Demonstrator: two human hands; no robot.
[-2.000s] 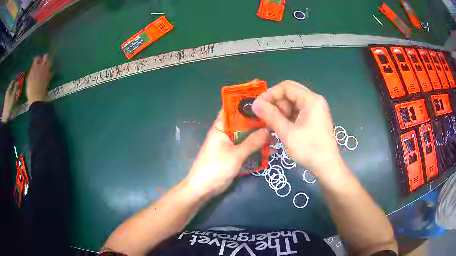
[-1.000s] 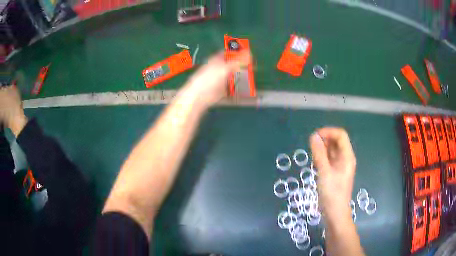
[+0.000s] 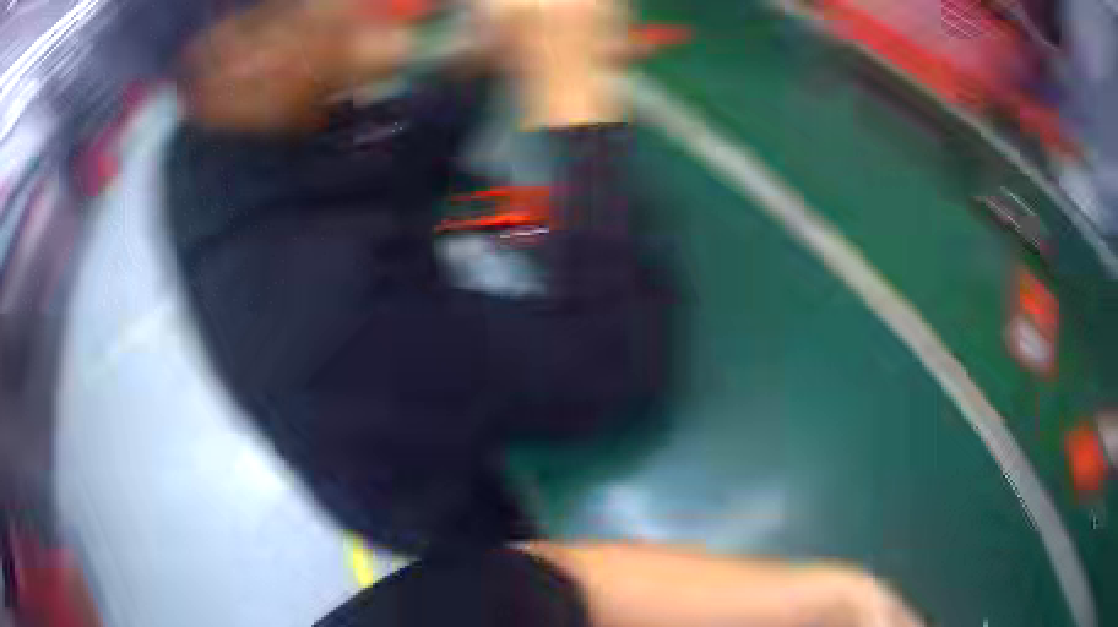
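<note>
The whole view is strongly blurred. My left forearm reaches in from the bottom, and my left hand (image 3: 880, 603) is cut off by the bottom edge at the right, so its fingers and anything in it cannot be made out. My right hand is out of the picture. An orange unit (image 3: 1032, 321) with a pale patch lies on the green belt at the right. Another orange unit (image 3: 1085, 456) shows near the right edge.
Another person in a dark top (image 3: 368, 319) bends over the bench at centre left, with a hand (image 3: 558, 49) at the top. Orange pieces (image 3: 497, 208) show between their arms. A pale rail (image 3: 858, 270) curves down the right. Pale floor (image 3: 147, 404) lies at the left.
The view has swung left onto the other person. The ring pile, the black tray and my right hand have left the picture. My left hand has moved to the bottom edge.
</note>
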